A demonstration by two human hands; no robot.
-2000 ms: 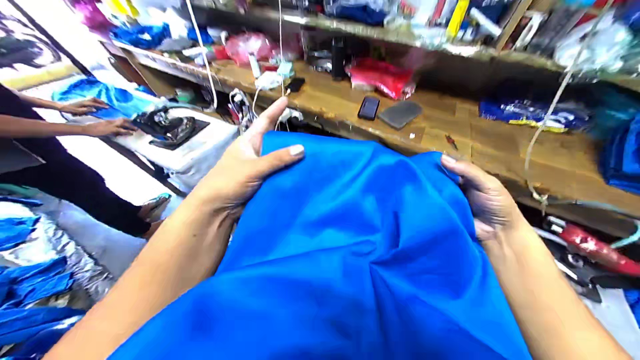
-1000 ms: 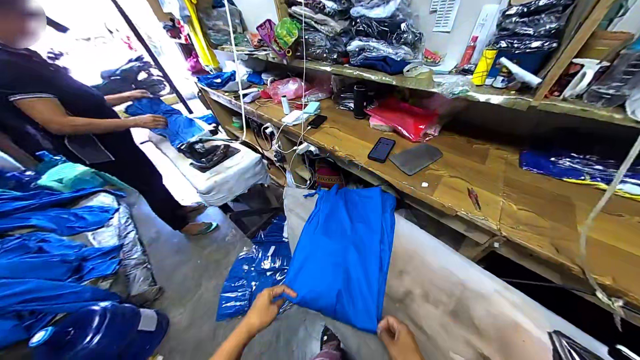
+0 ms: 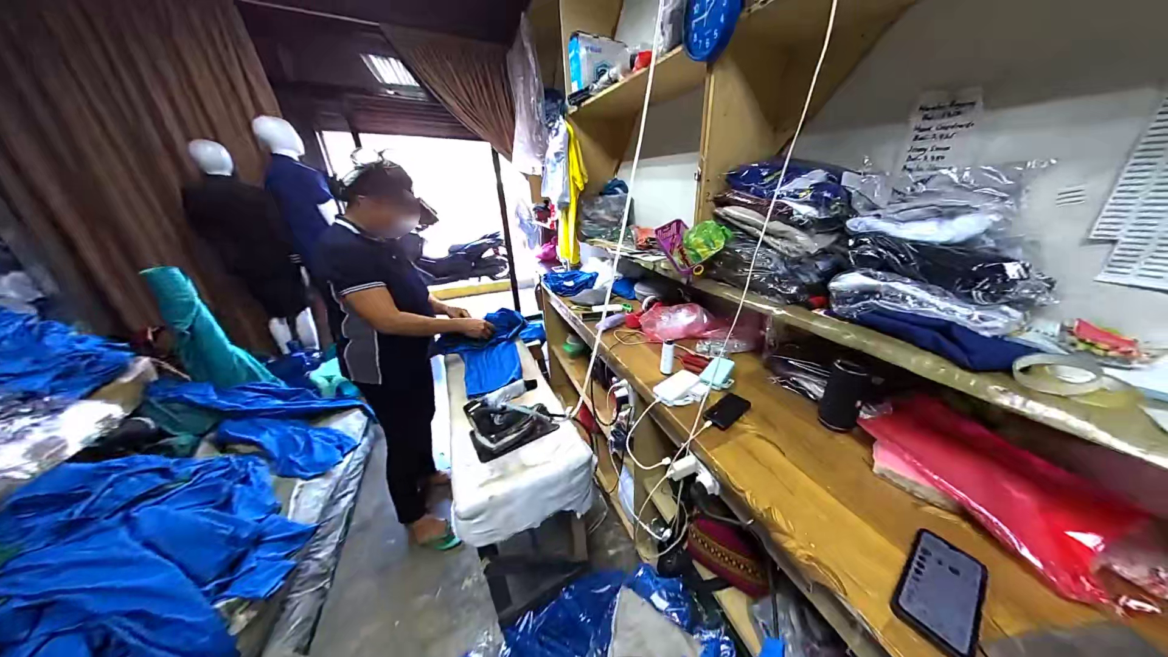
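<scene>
Neither my left hand nor my right hand shows in the view of now, so what they hold is hidden. At the bottom middle lie blue garments in clear plastic (image 3: 575, 620), beside the pale cloth end (image 3: 643, 625) of a surface. A smartphone (image 3: 940, 591) with its screen lit rests on the wooden counter (image 3: 776, 474) at the lower right. Farther off, a co-worker (image 3: 388, 301) stands with both hands on a blue garment (image 3: 493, 360) on a white-covered ironing table (image 3: 520, 484). A clothes iron (image 3: 506, 424) sits on a dark pad there.
Blue garments (image 3: 137, 547) lie heaped at the left, near a teal fabric roll (image 3: 196, 328). White cords (image 3: 639, 182) hang before the counter. Bagged clothes (image 3: 940, 255) fill the shelf; a red plastic package (image 3: 1004, 493), black cylinder (image 3: 844, 394) and black phone (image 3: 727, 411) are on the counter.
The view has swung up and left. Both my hands, seen earlier with a blue garment, are out of frame now, and that garment no longer plainly shows.
</scene>
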